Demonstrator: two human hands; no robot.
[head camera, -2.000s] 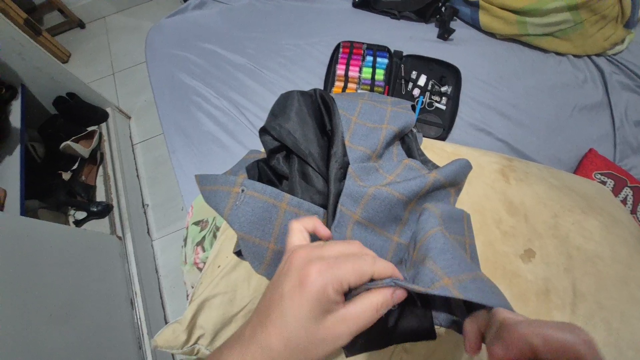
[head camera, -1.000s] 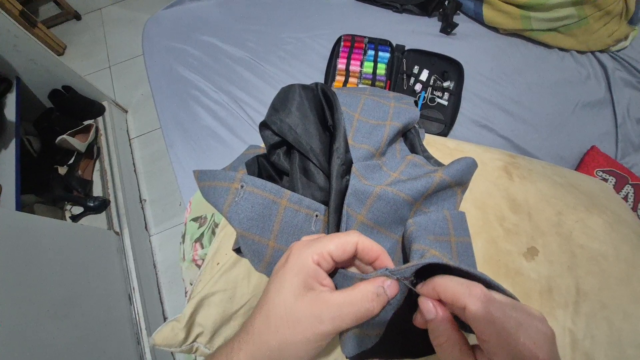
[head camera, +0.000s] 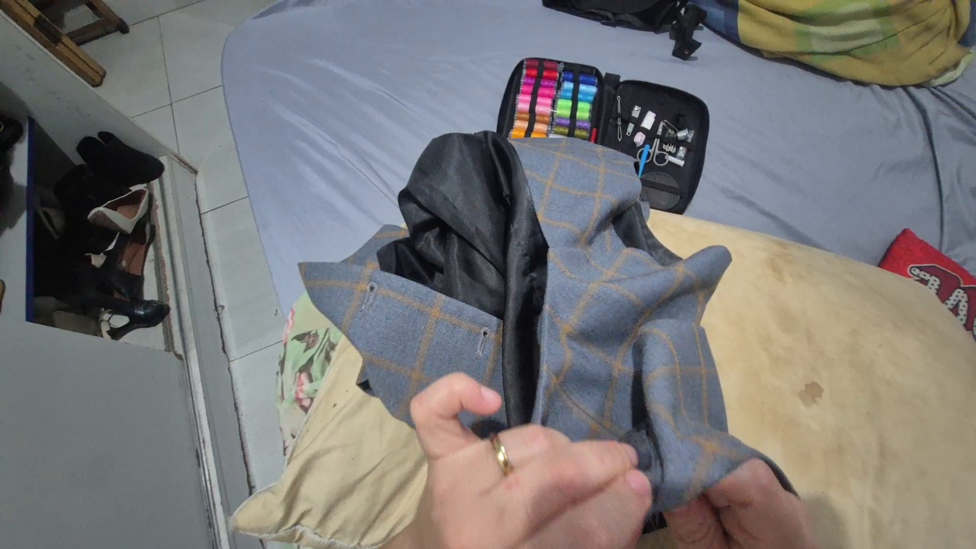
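Note:
A blue-grey plaid garment with orange lines (head camera: 579, 290) and black lining (head camera: 465, 198) lies bunched over pillows. Two buttonholes show on its left flap. My left hand (head camera: 526, 488), with a gold ring, pinches the garment's lower edge between thumb and fingers. Close beside it on the right, my right hand (head camera: 740, 511) grips the same edge, its fingertips partly under the cloth. Whether a needle is between the fingers cannot be seen. Beyond the garment lies an open black sewing kit (head camera: 662, 95) with colored thread spools (head camera: 537, 99), small scissors (head camera: 657, 156) and a blue tool (head camera: 644, 160).
A stained beige pillow (head camera: 862, 366) lies at right, and a cream pillow (head camera: 343, 465) at lower left over floral fabric (head camera: 305, 358). A grey-blue sheet (head camera: 366, 99) covers the bed. Also there are a red patterned item (head camera: 930, 267), a plaid blanket (head camera: 854, 38) and shoes (head camera: 118, 168) on a shelf.
One second ago both hands' fingertips met at the garment's edge; now my right hand is farther right and lower, and the edge is turned up between the hands.

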